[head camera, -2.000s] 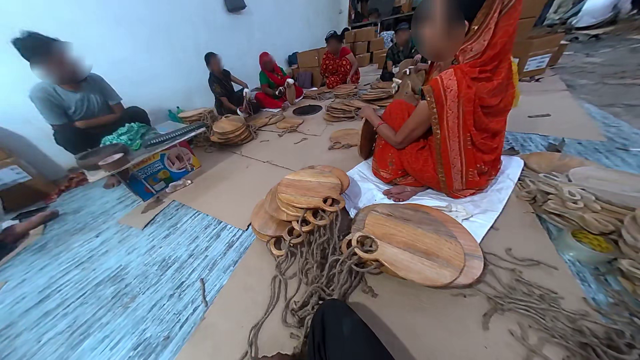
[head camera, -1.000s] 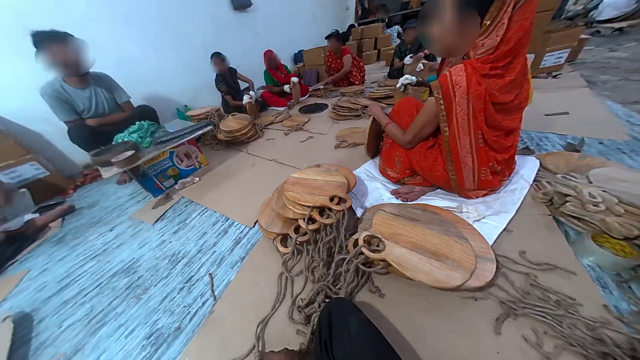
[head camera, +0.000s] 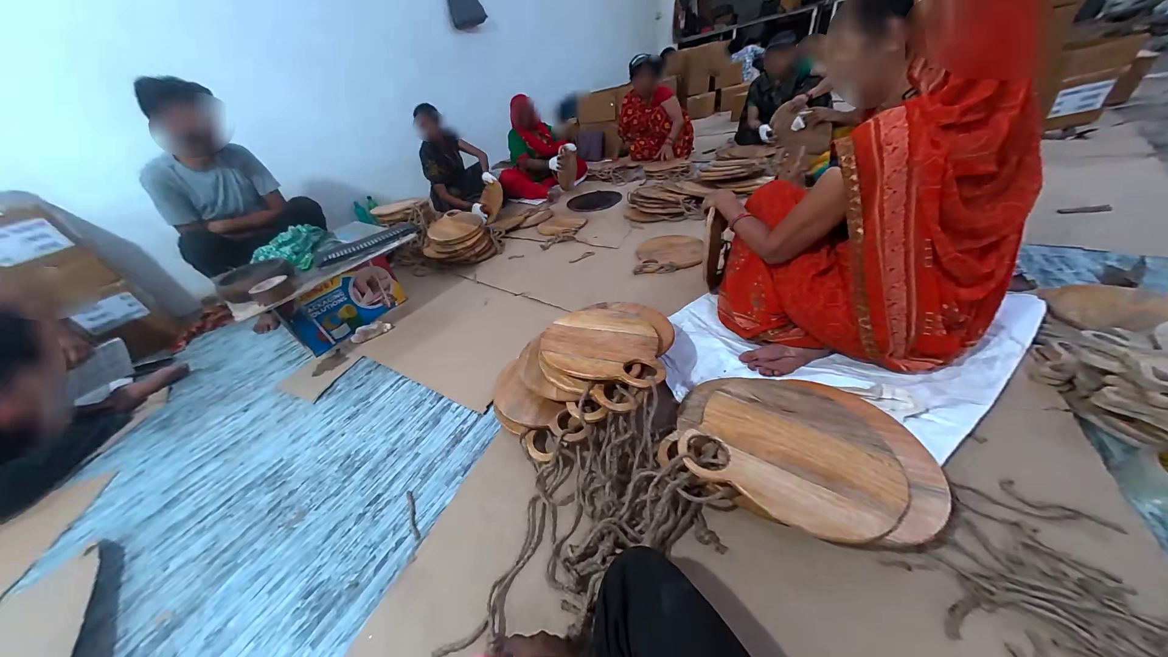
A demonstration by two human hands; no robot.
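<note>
Neither my left hand nor my right hand can be made out. My knee in black cloth (head camera: 662,607) is at the bottom, with a small skin-toned part beside it, cut off by the frame edge; I cannot tell what it is. Beyond the knee lie large oval wooden boards (head camera: 803,456) with ring handles. Left of them is a stack of smaller round wooden boards (head camera: 598,345), handles towards me. Brown cords (head camera: 620,474) hang from the handles and trail over the cardboard. More loose cord pieces (head camera: 1022,547) lie at the lower right.
A person in a red sari (head camera: 876,246) sits on a white sheet (head camera: 981,392), holding a board upright. Other people sit near board piles (head camera: 456,237) farther back. A low table (head camera: 315,269) stands left. More boards (head camera: 1113,306) are at right. Cardboard sheets (head camera: 447,342) cover part of the blue floor.
At the left edge, a person's dark-haired head now shows, where the earliest frame showed only limbs. The nearby boards and cords lie as before. The view has shifted slightly.
</note>
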